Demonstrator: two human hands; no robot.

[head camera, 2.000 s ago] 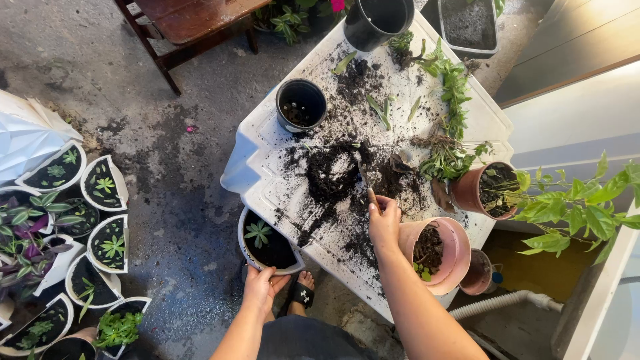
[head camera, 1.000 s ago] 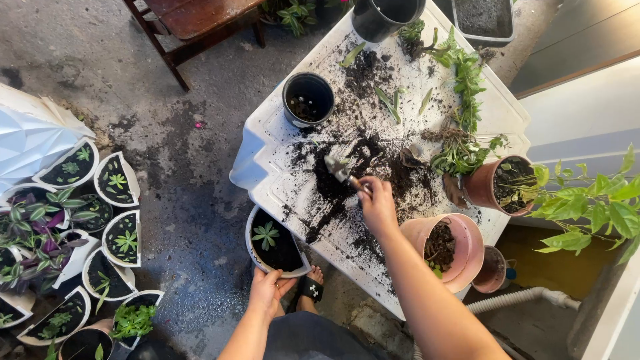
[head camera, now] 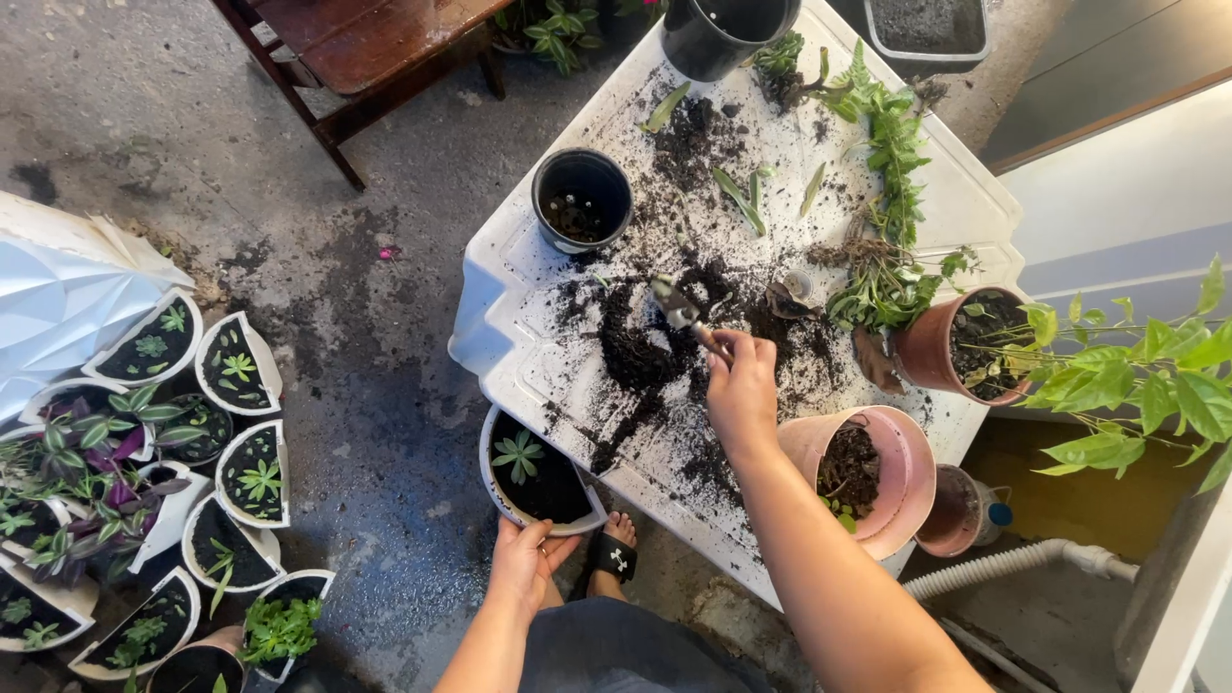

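Observation:
My right hand grips the handle of a small garden trowel, its blade over the dark potting soil scattered on the white plastic table. My left hand holds the rim of a half-round white pot beside and partly below the table edge. Dark soil fills this pot, and a small green rosette seedling grows in it. Close to my right forearm a pink pot with soil and leaves lies tilted. A black pot stands beyond the soil pile.
Fern cuttings and a terracotta-coloured pot with a leafy plant lie along the table's right side. Another black pot is at the far corner. Several half-round pots stand on the floor at left. A wooden chair stands beyond.
The trowel was low in the soil two seconds ago; my right hand has since moved it, and its blade now shows at the upper side of the pile. My left hand still holds the half-round pot.

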